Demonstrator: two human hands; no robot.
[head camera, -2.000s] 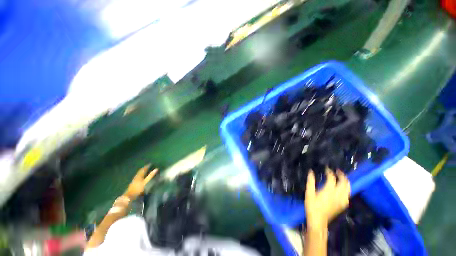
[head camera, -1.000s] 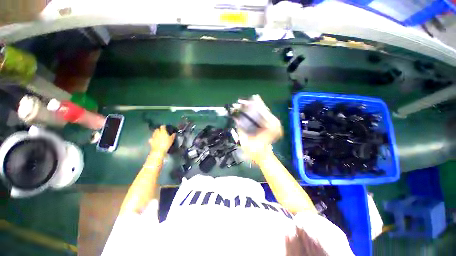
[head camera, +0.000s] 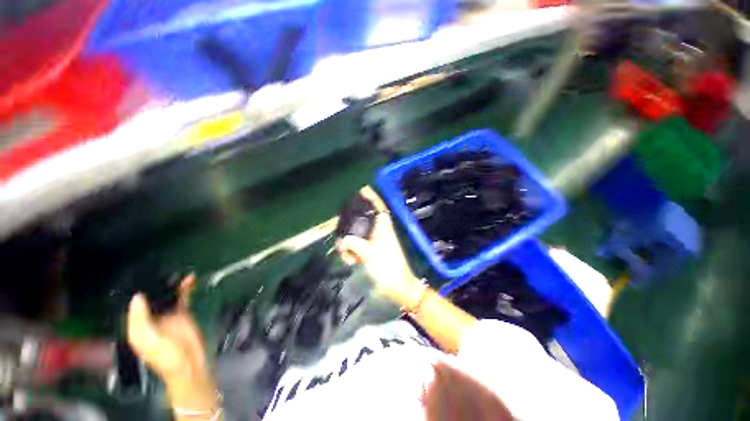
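The view is motion-blurred. My right hand (head camera: 380, 247) holds a black power adapter (head camera: 357, 217) above the bench, just left of the upper blue basket (head camera: 559, 202). That basket is heaped with black adapters. My left hand (head camera: 168, 333) is raised at the left with its palm up and fingers bent around a dark, blurred thing (head camera: 164, 294), which looks like an adapter. Loose adapters (head camera: 304, 308) lie in a blurred pile on the green bench between my hands, close to my body.
The lower blue bin (head camera: 608, 349) with dark adapters sits below the basket. A white shelf (head camera: 271, 103) with a yellow label (head camera: 215, 127) runs across the far side. Red and blue baskets are above it. A blue stool (head camera: 658, 234) stands at the right. A blurred red bottle (head camera: 78, 355) is at lower left.
The view has turned, so the bench now slants. The right hand's bundle of things from one second ago no longer shows; it holds one black adapter. The left hand has lifted away from the pile.
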